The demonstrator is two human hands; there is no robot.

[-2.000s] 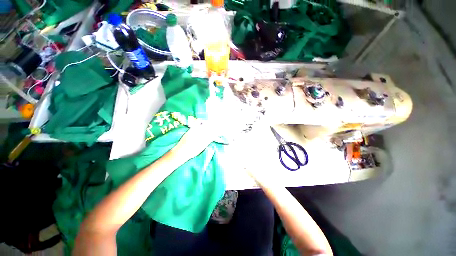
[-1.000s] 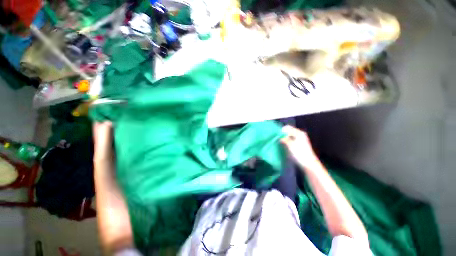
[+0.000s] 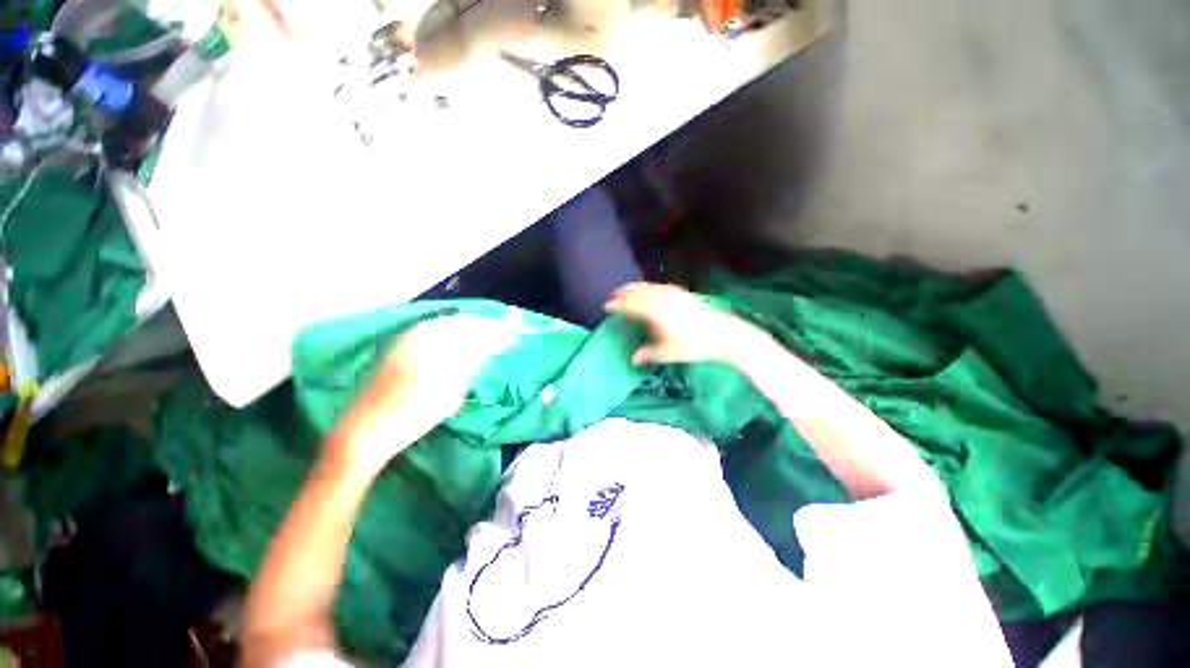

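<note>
A green garment piece (image 3: 548,379) lies bunched over my lap, just in front of the white machine table's edge. My left hand (image 3: 437,372) is on its left part, blurred by glare, with the cloth around the fingers. My right hand (image 3: 672,326) holds its right part, thumb and fingers closed on a fold. Thread scissors (image 3: 578,90) with dark round handles lie on the white table (image 3: 352,196). The printed logo does not show on this piece.
A pile of green pieces (image 3: 966,431) spreads over the floor at the right. More green cloth (image 3: 248,483) hangs at the left. Stacked green pieces (image 3: 65,261) lie on the side table. The sewing machine is mostly above the picture's edge.
The view has turned right and down towards my lap. The garment piece has come off the table and is now gathered on my lap. My hands have come closer together since one second ago.
</note>
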